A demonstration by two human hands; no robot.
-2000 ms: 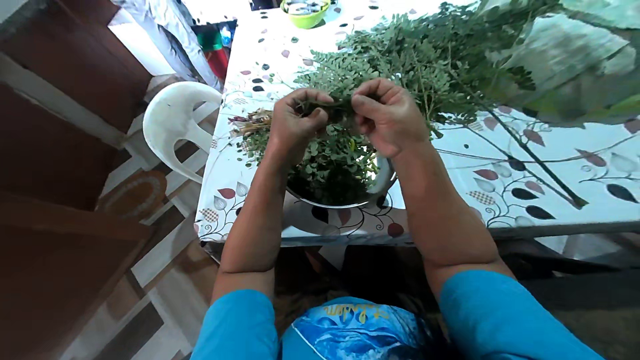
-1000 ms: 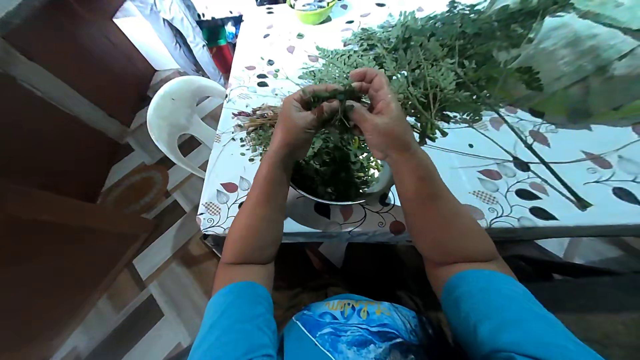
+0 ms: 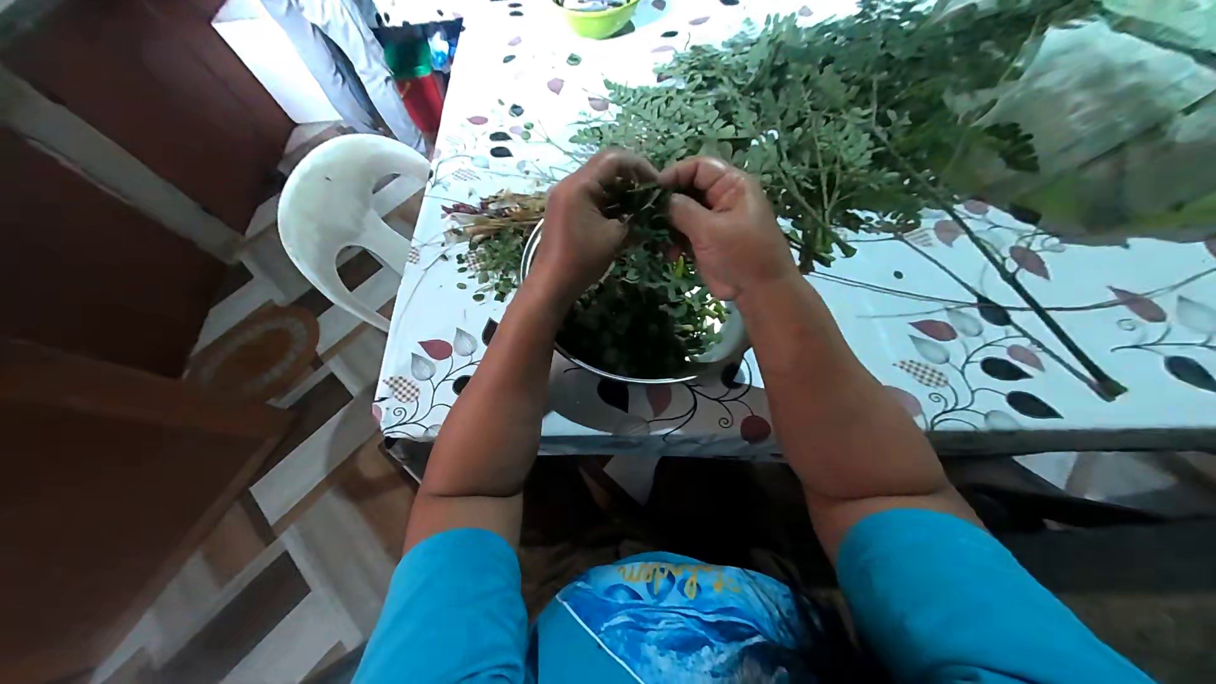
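Observation:
My left hand [image 3: 591,223] is closed on a small bunch of green leaves [image 3: 638,198] above a round metal bowl [image 3: 627,378]. Close on its right, my right hand [image 3: 727,223] pinches the edge of the same bunch with thumb and forefinger. Loose green leaves [image 3: 632,318] fill much of the bowl, whose back part is hidden by my hands. Left of the bowl lie bare stems [image 3: 503,214] with some small leaves. A large heap of leafy branches [image 3: 807,123] spreads over the table behind and right of my hands.
A patterned tablecloth [image 3: 513,95] covers the table. Long bare stems [image 3: 1035,304] lie at the right, near a translucent plastic bag [image 3: 1111,123]. A green bowl [image 3: 597,19] stands at the far edge of view. Beside the table's left edge is a white plastic chair [image 3: 328,204].
My hands have stayed over the bowl, working at the leaves. The fingers of my right hand have shifted from on top of the bunch to its right side since one second ago.

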